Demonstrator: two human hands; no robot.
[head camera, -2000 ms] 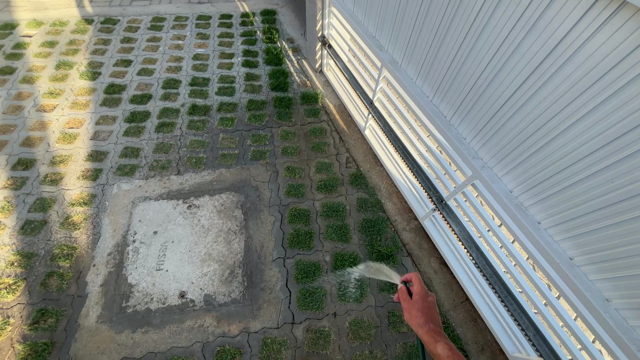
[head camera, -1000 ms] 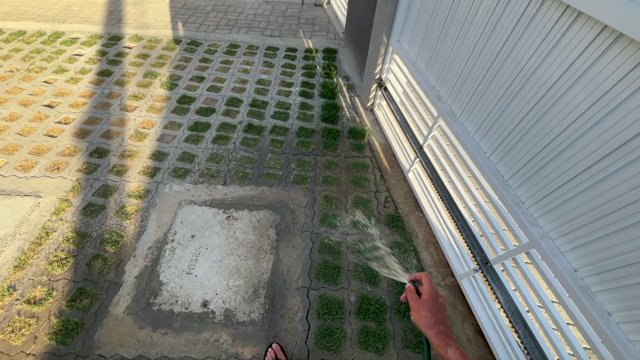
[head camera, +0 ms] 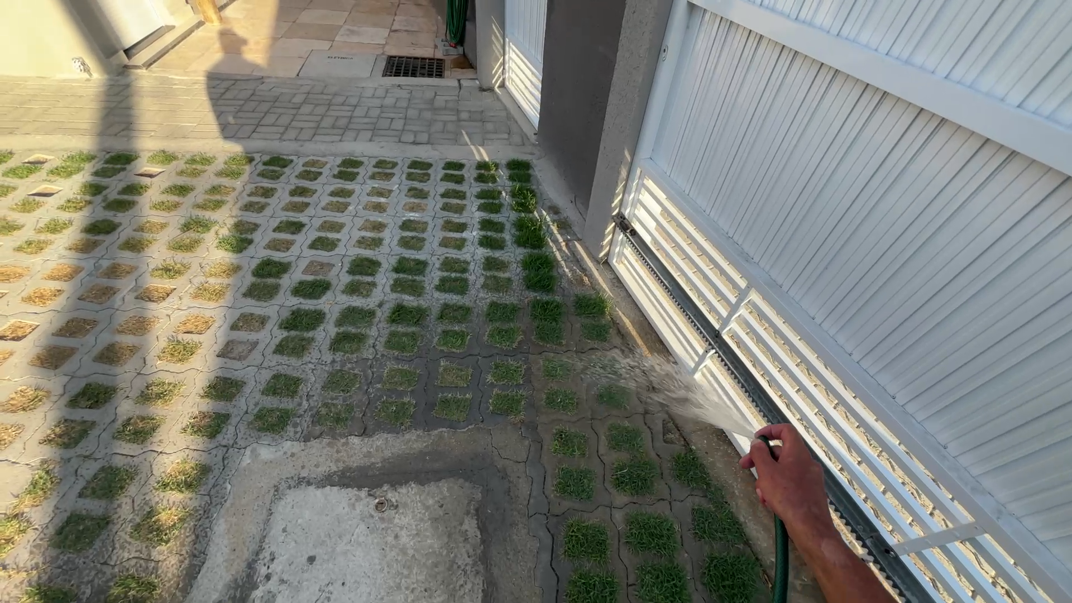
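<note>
My right hand is closed around the end of a green garden hose at the lower right, beside the white gate. A fan of water sprays from the hose end up and to the left, over grass-filled grid pavers near the gate's foot. The pavers around the spray look dark and wet. My left hand is out of view.
A white slatted metal gate with a toothed rack runs along the right. A concrete cover slab lies at the bottom. Farther off are a grey pillar, brick paving and a drain grate.
The view has tilted up toward the far paving. The spray now falls on pavers farther up along the gate. My right hand still holds the hose; the foot seen a second ago is out of view.
</note>
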